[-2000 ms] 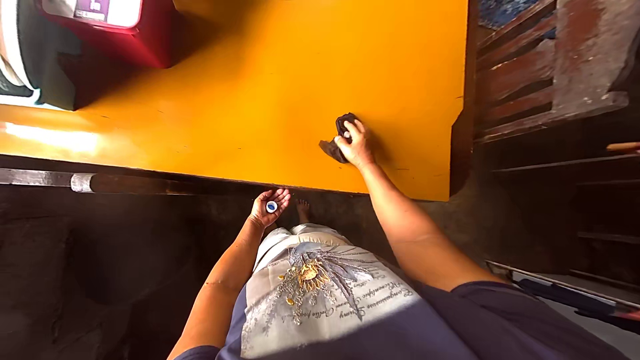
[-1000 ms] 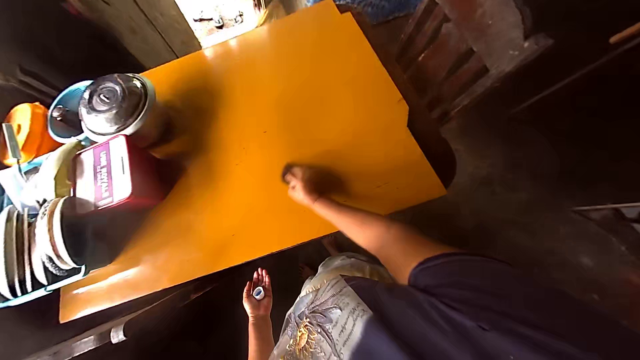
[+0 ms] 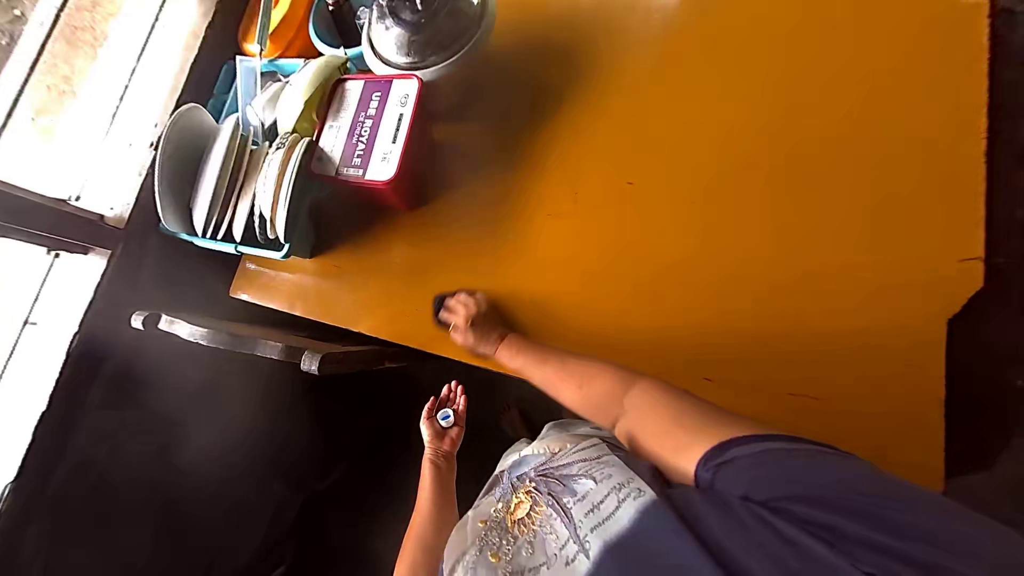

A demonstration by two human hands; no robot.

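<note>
My right hand point(image 3: 474, 322) presses a dark cloth point(image 3: 440, 307) onto the orange tabletop point(image 3: 688, 224), close to the table's near edge; the hand is a little blurred and covers most of the cloth. Below that edge, off the table, my left hand point(image 3: 443, 422) is held palm up. A small white cap with blue inside point(image 3: 446, 417) rests on its palm, with the fingers loosely extended around it.
At the table's left end stand a blue dish rack point(image 3: 264, 249) of upright plates, a red ice cream tub point(image 3: 408, 172) and a pot with a metal lid point(image 3: 420, 32). A wooden chair point(image 3: 240, 340) is beside the near edge.
My right hand has moved left along the tabletop with the dark cloth. My left hand still holds the cap palm up. The view has swung toward the table's left end.
</note>
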